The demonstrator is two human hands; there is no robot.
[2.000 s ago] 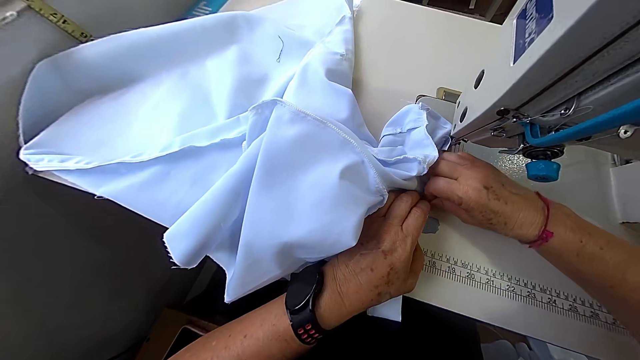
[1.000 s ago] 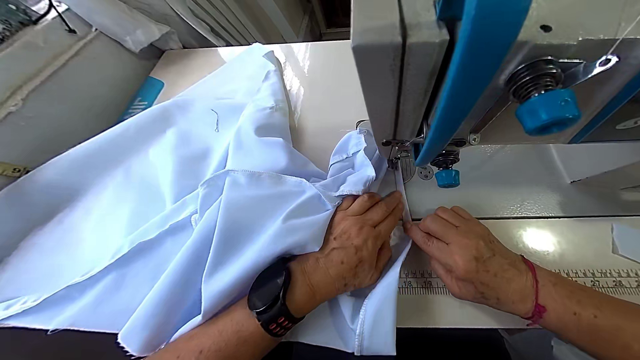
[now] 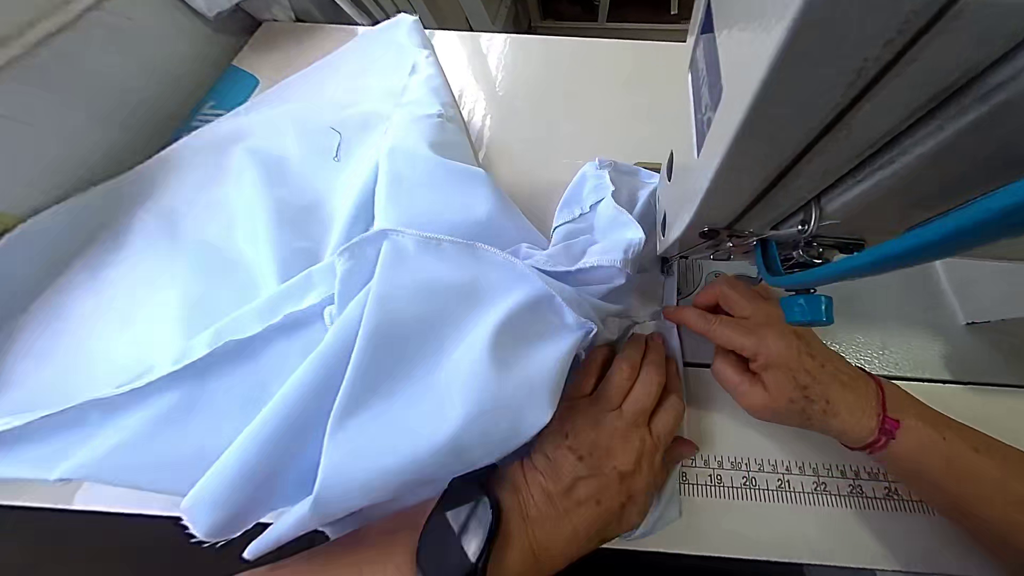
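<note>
A light blue cloth garment piece [image 3: 448, 320] with overlocked seams spreads over the table, its right edge running beneath the presser foot area [image 3: 668, 264] of a sewing machine [image 3: 800, 120]. My left hand [image 3: 608, 440], with a dark watch on the wrist, lies flat on the cloth just in front of the foot, fingers spread a little. With its index fingertip my right hand [image 3: 760, 352] touches the cloth's right edge beside the foot; its other fingers are curled over the machine bed. A loose dark thread [image 3: 337, 144] lies on the cloth. The needle tip cannot be made out.
A printed measuring scale [image 3: 800, 480] runs along the front of the white table [image 3: 560, 88]. A blue lever [image 3: 920, 240] and a blue knob [image 3: 806, 309] project from the machine above my right hand. A pale padded surface [image 3: 80, 96] is at the upper left.
My right hand has moved from beside my left hand, where it was two seconds ago, to the cloth's right edge, its index finger now nearer the foot. The view has shifted.
</note>
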